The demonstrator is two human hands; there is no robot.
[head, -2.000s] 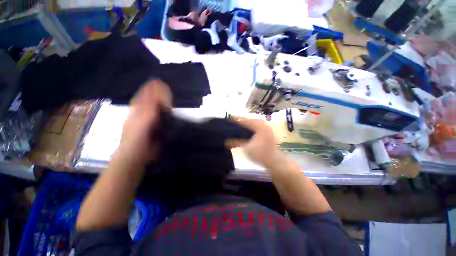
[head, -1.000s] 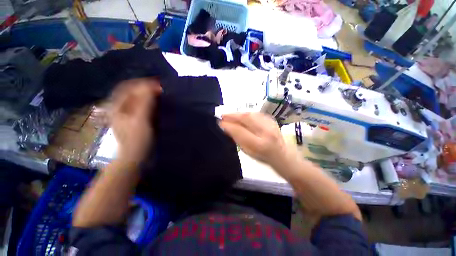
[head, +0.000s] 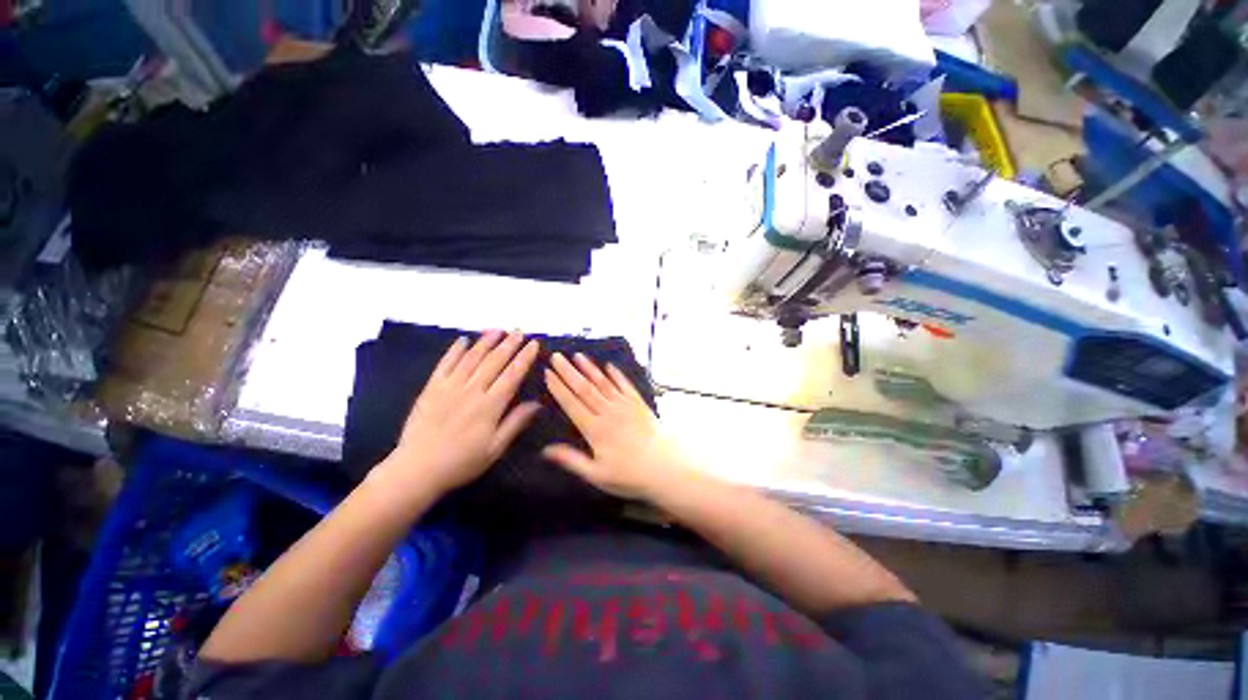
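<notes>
A black fabric panel (head: 390,397) lies flat at the table's front edge, left of the sewing machine. My left hand (head: 470,413) and my right hand (head: 606,427) rest flat on it side by side, palms down, fingers spread and holding nothing. A neat stack of black cut pieces (head: 527,212) lies beyond it, against a larger irregular black pile (head: 247,151) at the left.
The white sewing machine (head: 958,308) stands at the right, with a green strip (head: 890,429) under its arm. Plastic-wrapped cardboard (head: 192,335) covers the table's left end. A dark blue crate (head: 151,547) is below the edge at left. Scraps (head: 589,62) lie behind the table.
The black fabric that my hands were handling now lies flat at the front edge. Both hands have come down on it, close together. The view has shifted.
</notes>
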